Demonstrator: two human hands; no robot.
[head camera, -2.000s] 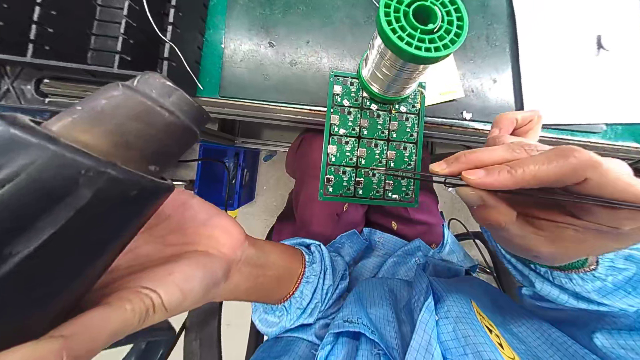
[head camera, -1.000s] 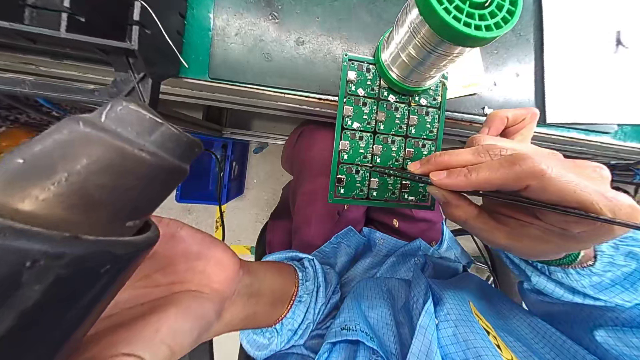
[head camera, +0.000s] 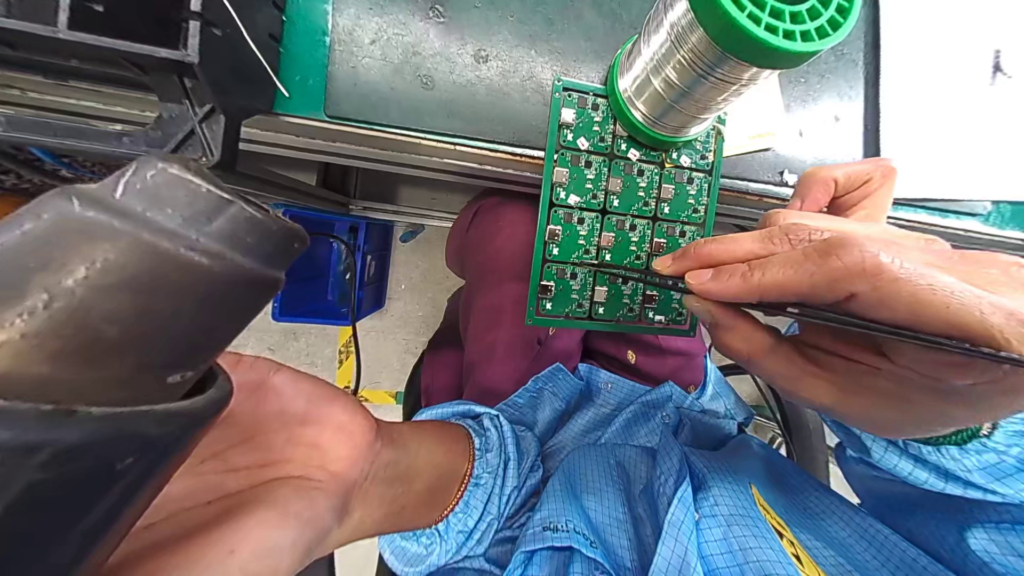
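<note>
A green panel of several small circuit boards (head camera: 580, 180) juts over the bench's front edge, above the lap. On its far end stands a green spool of solder wire (head camera: 680, 68). My right hand (head camera: 864, 296) pinches slim dark tweezers (head camera: 800, 314), whose tips lie over the boards between the two nearest rows. At the left, my left hand (head camera: 264, 456) is around a dark hot-air gun (head camera: 136, 280), its wide nozzle pointing toward the panel but apart from it. The gun's body hides the fingers of that hand.
A dark mat (head camera: 448, 72) covers part of the green-topped bench, with a metal rail (head camera: 384, 152) along its edge. A black rack (head camera: 120, 32) stands at the far left. Below are a blue bin (head camera: 320, 280) and a black cable (head camera: 356, 320). White paper (head camera: 944, 96) lies at the right.
The tweezer tips have moved left across the boards since the first earlier frame. The hot-air gun's nozzle has come lower in view. The view itself has shifted somewhat.
</note>
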